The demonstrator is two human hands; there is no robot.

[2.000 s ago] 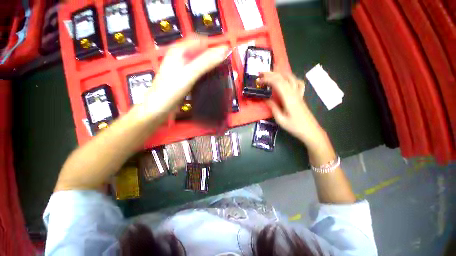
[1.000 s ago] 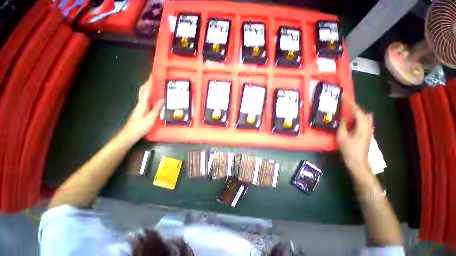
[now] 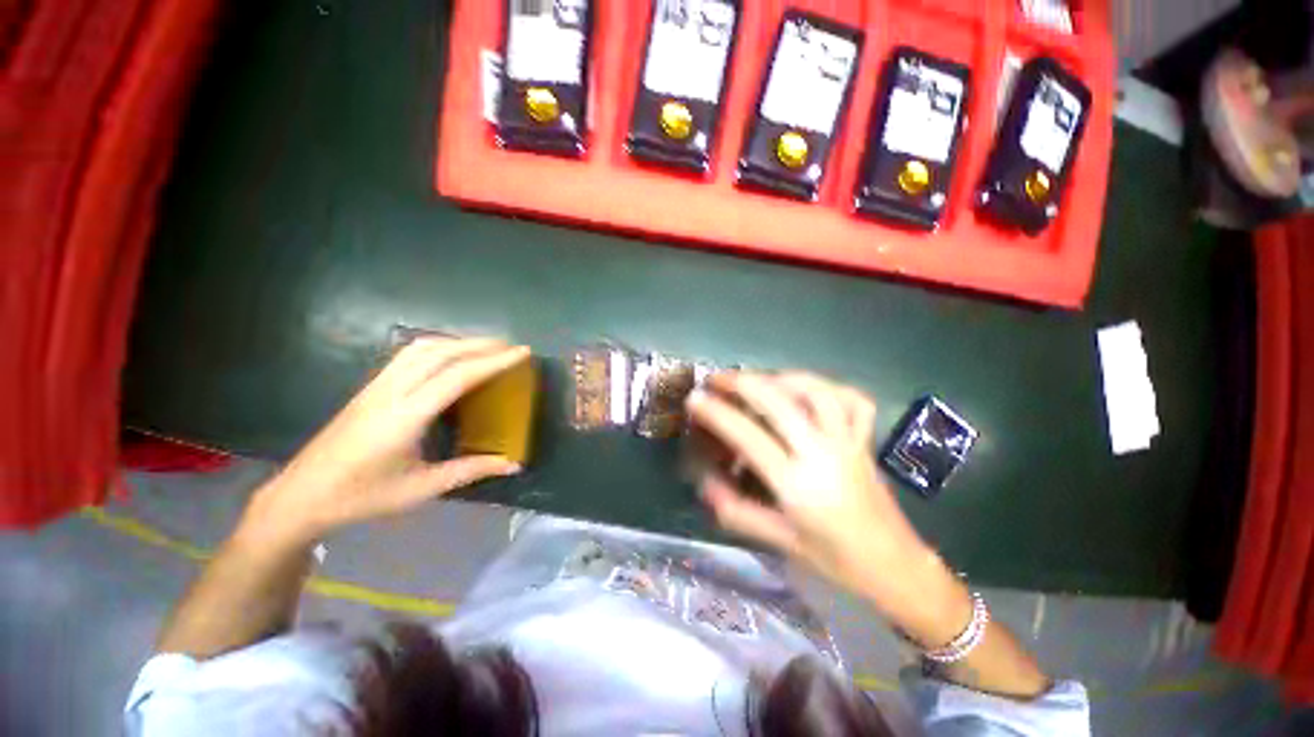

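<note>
My left hand (image 3: pixel 382 432) has its fingers and thumb around the edges of a yellow block (image 3: pixel 497 415) at the left end of the row. Flat brown batteries (image 3: pixel 592 389) with pale edge strips lie on the green mat beside it. My right hand (image 3: pixel 793 454), slightly blurred, is over the right part of the row. Its fingertips are on a dark brown battery (image 3: pixel 709 449), mostly hidden by the fingers. A small black pack (image 3: pixel 930 445) lies right of my right hand.
A red tray (image 3: pixel 778 242) with black handsets (image 3: pixel 915 137) in its pockets is behind the row. A white paper slip (image 3: pixel 1127 389) lies at the right. Red tray stacks stand at the left (image 3: pixel 87 259) and right (image 3: pixel 1283 432). A pinkish round base (image 3: pixel 1251 123) is at the upper right.
The red tray now sits farther from me. Both hands have let go of it and come down to the row. The dark battery below the row is now under my right fingers.
</note>
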